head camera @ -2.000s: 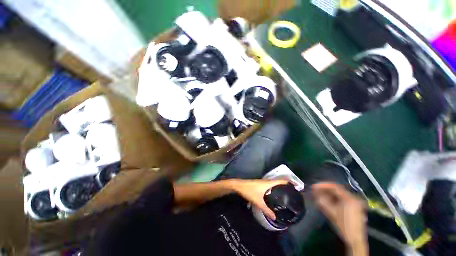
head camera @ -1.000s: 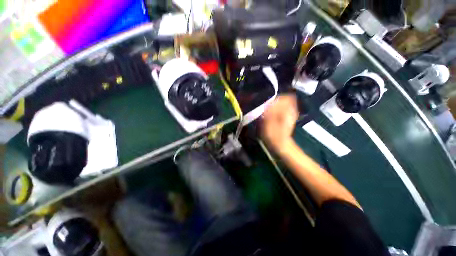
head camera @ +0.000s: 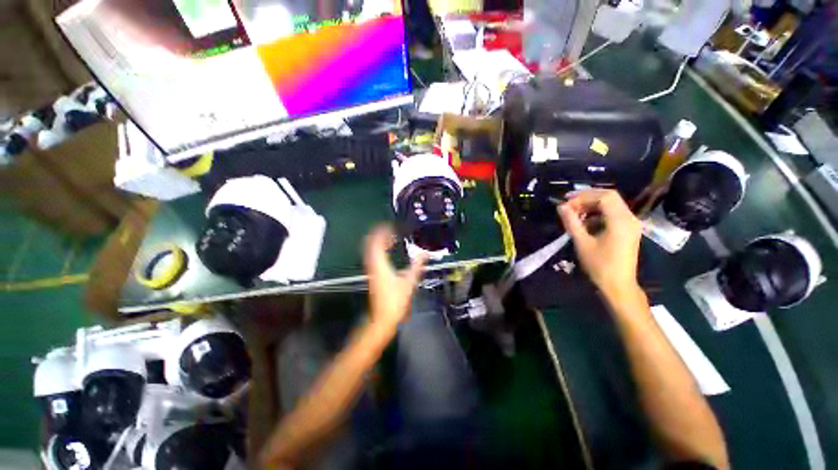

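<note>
A white-hooded dome camera stands on the green bench in the middle, its black ball with small LEDs facing me. My left hand is at the bench edge just in front and left of it, slightly blurred, fingers apart, empty. My right hand is in front of the black equipment case, above the white strap, thumb and fingertips close together. I cannot tell whether anything is between them. A second dome camera stands on the bench to the left.
A monitor and black keyboard are behind the cameras. A yellow tape roll lies at the bench's left end. A carton of cameras is below left. Two more cameras and a white strip are on the right bench.
The view has swung left since a second ago and my left hand has come into view. Earlier it held a camera on my lap. My right hand remains near the black case.
</note>
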